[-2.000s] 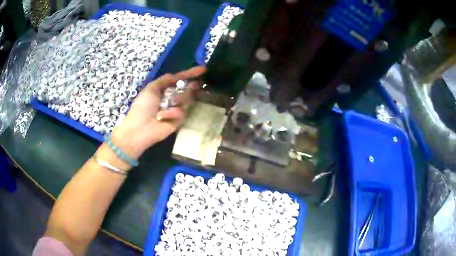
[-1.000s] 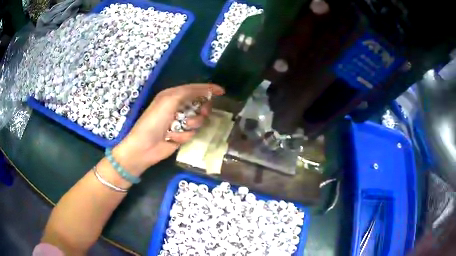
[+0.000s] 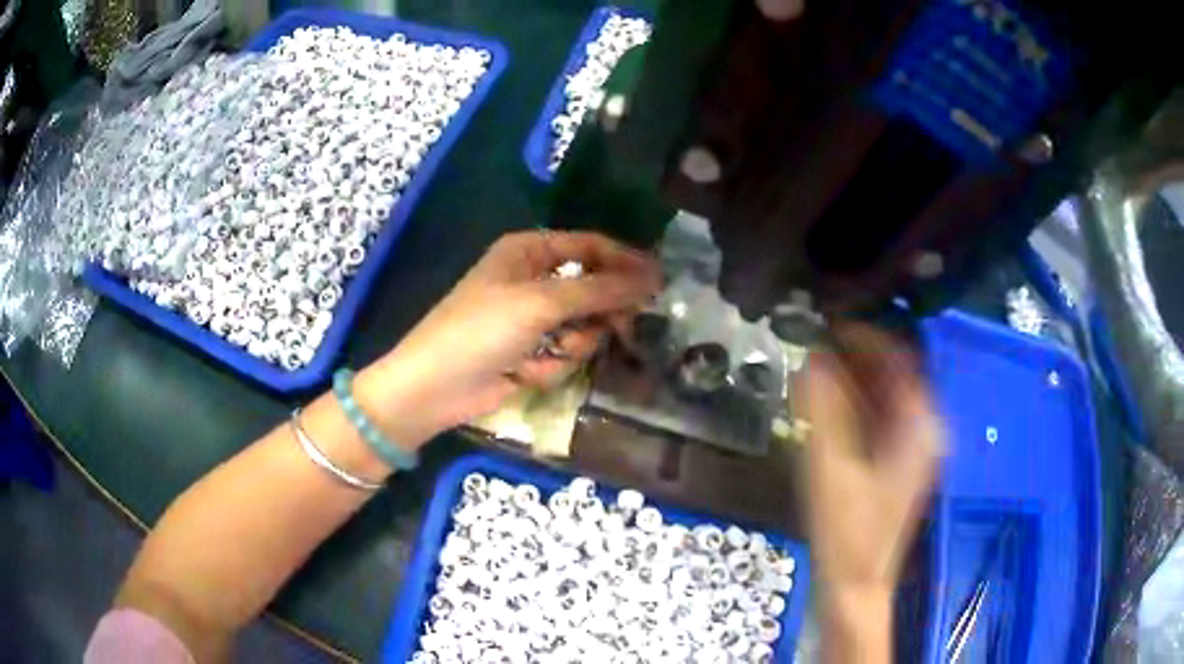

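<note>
The silvery press fixture (image 3: 688, 402) sits under the dark press, with round seats near its middle. My left hand (image 3: 532, 311) is at the fixture's left side, over the pale pad (image 3: 539, 422). It holds several small white round parts, one showing near the knuckles and others at the curled fingers. Its fingertips reach the fixture's upper left part. My right hand (image 3: 863, 415) is blurred at the fixture's right side, fingers up near the press; whether it holds anything cannot be told. The press ram is mostly hidden by the dark frame.
The front tray (image 3: 435, 551) and large left tray (image 3: 305, 379) are blue and full of white parts. A small blue tray (image 3: 540, 153) lies behind. The right tray (image 3: 1026, 467) holds tweezers (image 3: 967, 620) and loose parts. The press frame (image 3: 779, 143) stands at the upper middle.
My left hand has moved right from beside the pad to the fixture. My right hand has come into view at the fixture's right side. The view has shifted slightly.
</note>
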